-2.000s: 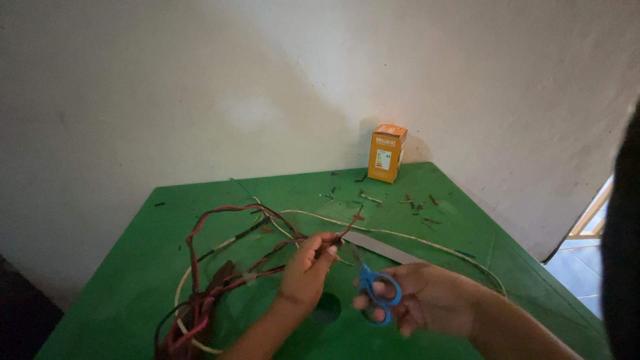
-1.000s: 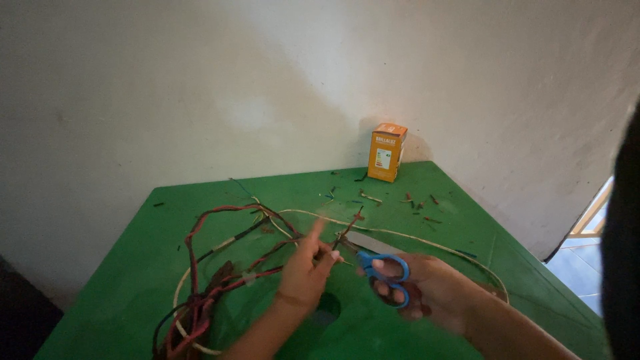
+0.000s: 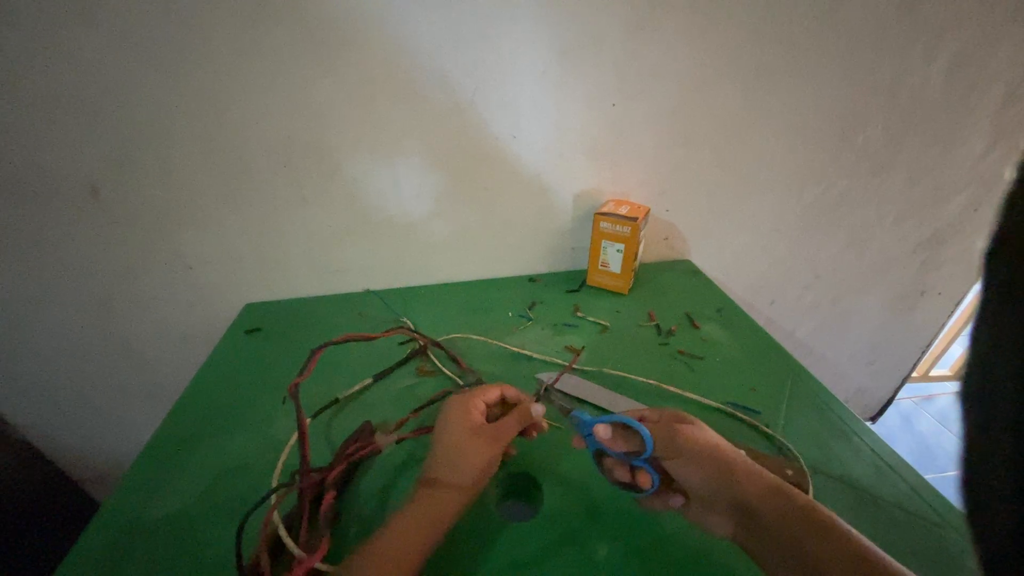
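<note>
My left hand (image 3: pixel 480 432) pinches a thin dark red wire (image 3: pixel 568 370) whose end sticks up and to the right of the fingers. Fingers of my right hand (image 3: pixel 664 452) are through the handles of blue-handled scissors (image 3: pixel 614 448). The scissor blades meet the wire just beside my left fingertips; whether they are closed on it cannot be told. Behind the scissors, a wide flat metal blade (image 3: pixel 596 392) lies on the table. A tangled bundle of red, black and white wires (image 3: pixel 352 456) lies left of my left hand.
On the green table (image 3: pixel 200 400), a long white wire (image 3: pixel 688 392) curves around the right side. Short wire scraps (image 3: pixel 592 318) are scattered toward the back, near an orange light-bulb box (image 3: pixel 618 248) by the wall. A round hole (image 3: pixel 519 496) is in the tabletop near my hands.
The scissors in my right hand have moved left, with their blades now at the wire by my left fingers. My left fingers, one extended a second ago, are now curled around the wire.
</note>
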